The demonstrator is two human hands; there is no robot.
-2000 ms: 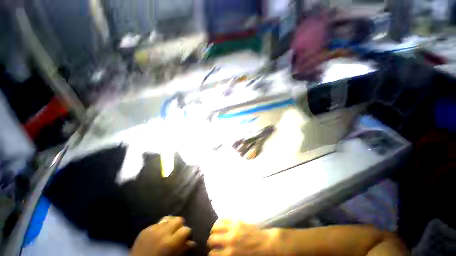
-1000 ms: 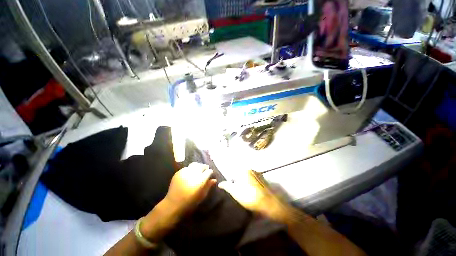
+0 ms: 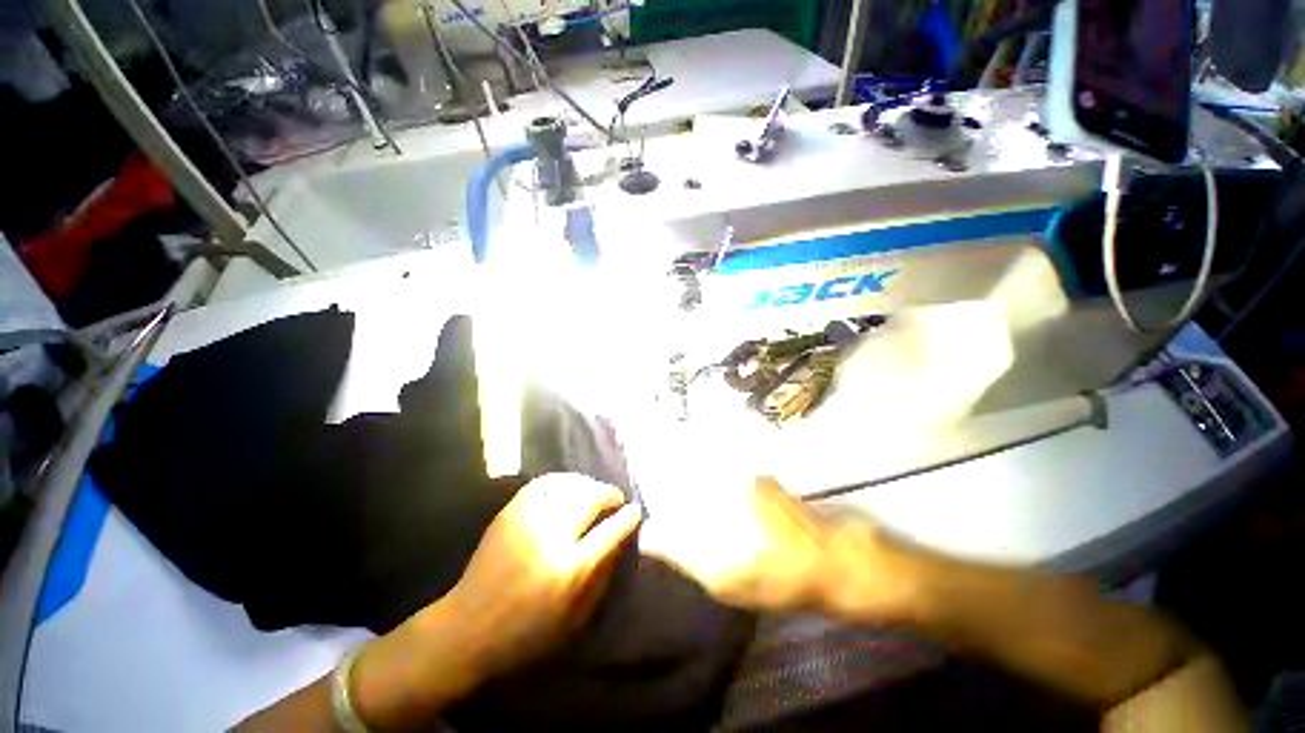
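Note:
A black garment piece (image 3: 301, 487) lies on the white table left of the needle area and runs under my hands over the front edge. My left hand (image 3: 551, 551) grips the cloth's edge between thumb and fingers, just in front of the needle area. My right hand (image 3: 766, 551) is beside it on the right, blurred and washed out by the lamp glare; its fingertips and any hold cannot be made out. The white sewing machine (image 3: 887, 315) has a blue stripe and "JACK" lettering. The presser foot and needle are lost in the glare.
A brassy and dark cluster of metal pieces (image 3: 787, 375) rests against the machine head. A smartphone (image 3: 1131, 79) with a white cable stands above the head. A blue tube (image 3: 487, 193) curves left of the needle area. Another white machine table (image 3: 716, 86) stands behind.
The view has shifted closer to the machine. My hands have gone from the lap edge to the cloth before the needle; in the last second my right hand moved right, away from my left.

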